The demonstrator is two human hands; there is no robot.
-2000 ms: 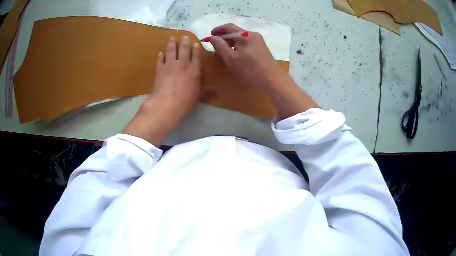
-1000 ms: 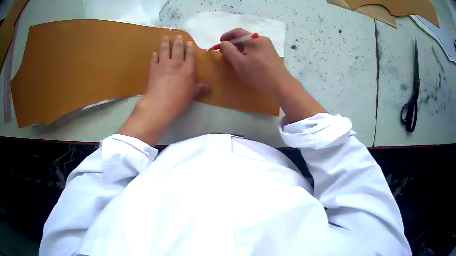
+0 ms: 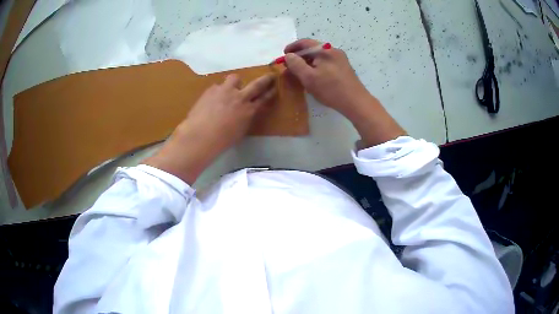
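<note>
A large tan-orange card pattern (image 3: pixel 98 116) lies flat on the table over white fabric (image 3: pixel 242 43), which shows beyond its far edge and in a thin strip at its near edge. My left hand (image 3: pixel 230 110) lies on the pattern with its fingers pointing right, pressing it down. My right hand (image 3: pixel 325 70) holds a marking pen (image 3: pixel 311 51) with a clear barrel and red ends. The pen's tip is at the pattern's far edge, towards its right end, close to my left fingertips.
Black-handled shears (image 3: pixel 488 86) lie at the right on the ink-speckled table (image 3: pixel 380 92). Another white fabric piece (image 3: pixel 107 30) lies at the upper left. A pale pinkish strip (image 3: pixel 7 178) lies along the left edge. A whitish rounded object (image 3: pixel 507 260) shows below the table at the right.
My left hand has slid right along the pattern, with its fingers turned rightwards. My right hand has moved the pen right along the far edge. The whole view has also shifted and tilted.
</note>
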